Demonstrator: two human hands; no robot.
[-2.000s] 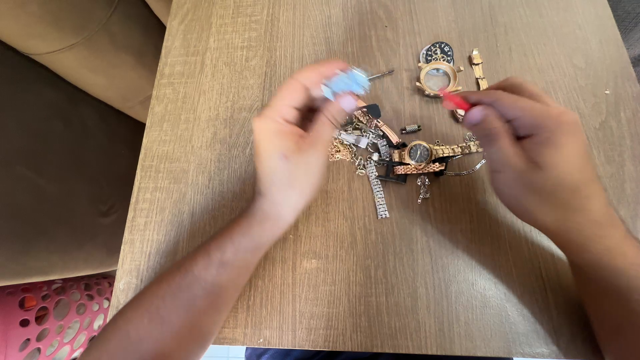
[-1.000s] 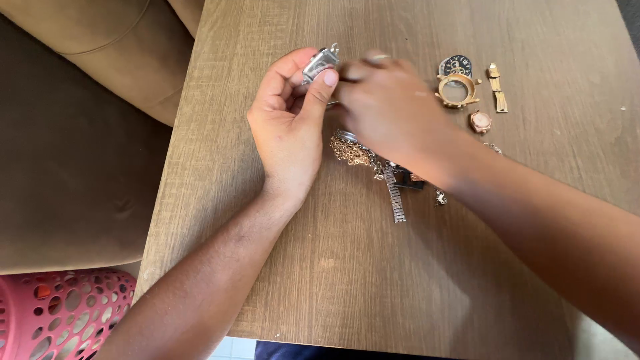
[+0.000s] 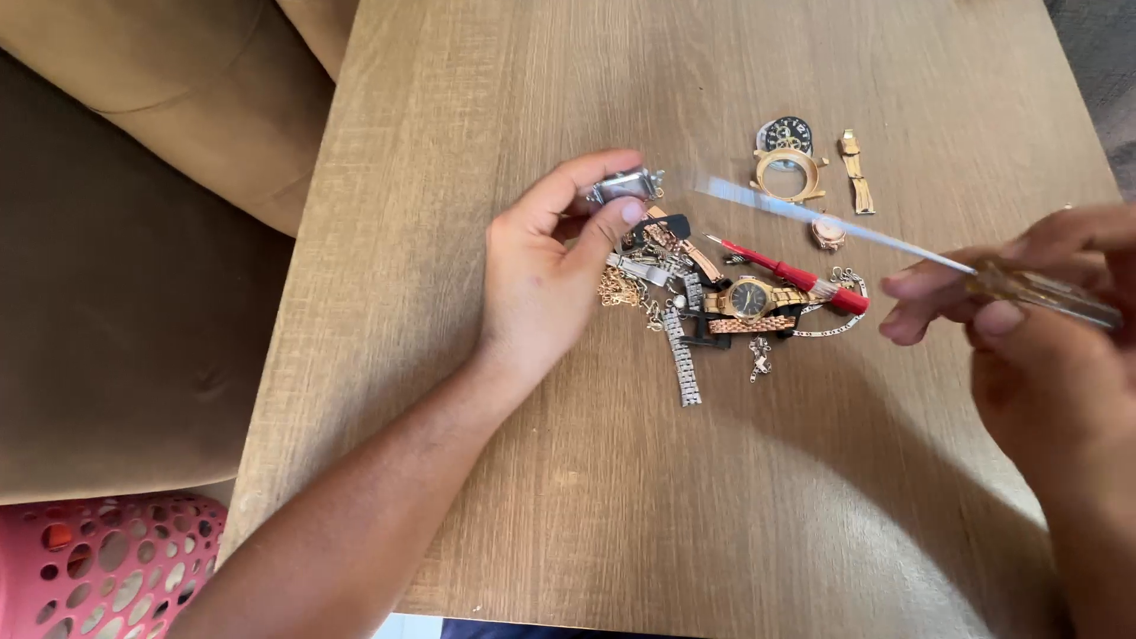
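Observation:
My left hand [image 3: 559,257] pinches a silver rectangular watch case [image 3: 625,185] between thumb and fingers. At the right, my right hand [image 3: 1021,311] holds a screwdriver [image 3: 905,251] by its clear amber handle; its long shaft points left and is blurred. Between the hands, a red screwdriver [image 3: 799,278] lies over the pile. The pile holds a gold-tone watch with a dark dial [image 3: 750,299], a rose-gold link band [image 3: 753,326], a silver link band [image 3: 682,359] and tangled gold-tone chain [image 3: 620,288].
Behind the pile lie a gold-tone watch case ring [image 3: 787,184], a black dial [image 3: 788,135] and a gold-tone band piece [image 3: 856,173]. A small rose-gold watch head [image 3: 828,232] is nearby. A pink perforated basket [image 3: 106,568] and brown sofa [image 3: 133,266] stand left of the wooden table [image 3: 550,497].
My right hand has moved right, away from the watch case in my left hand, and now holds the long screwdriver. The red screwdriver now lies on the pile.

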